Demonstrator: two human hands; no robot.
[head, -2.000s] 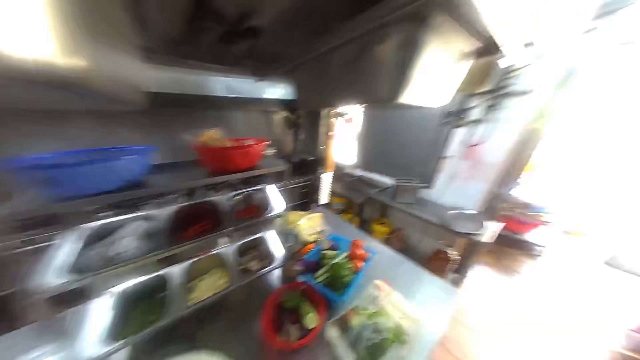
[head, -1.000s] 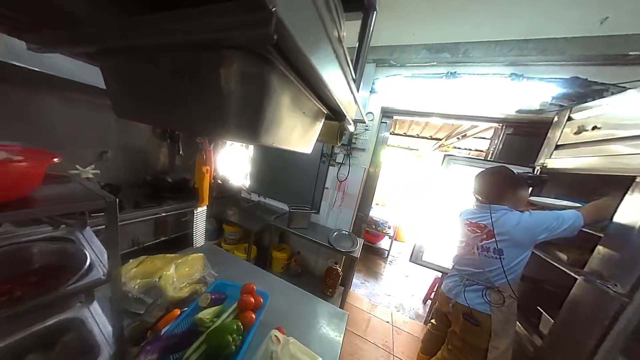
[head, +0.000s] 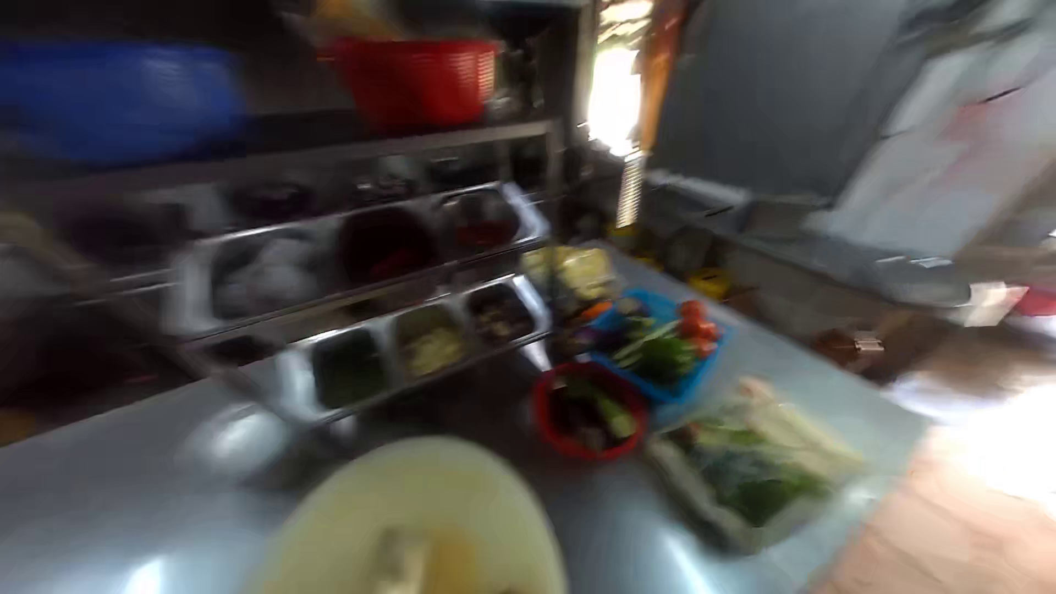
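Observation:
Neither my left hand nor my right hand shows in the head view, which is blurred. A round pale board (head: 487, 495) lies at the bottom centre on the metal counter, with a blurred pale and yellowish thing on it that I cannot make out. Right of the board, a red basket (head: 544, 412) holds green and dark vegetables. Beyond it a blue basket (head: 705, 375) holds tomatoes (head: 697, 326), green peppers or similar greens, and purple vegetables. Leafy greens (head: 759, 478) in a pale container or wrapping lie at the counter's right side.
Metal pans of ingredients (head: 429, 346) stand in two tiers on a rack at the left. A blue tub (head: 124, 99) and a red plastic basket (head: 421, 78) sit on the shelf above. A pale bag (head: 582, 272) is behind the blue basket. Another metal counter (head: 833, 247) runs along the back right.
The view has swung left and down from the doorway. The person in the blue shirt at the open cabinet is out of view, and the round board has come into sight.

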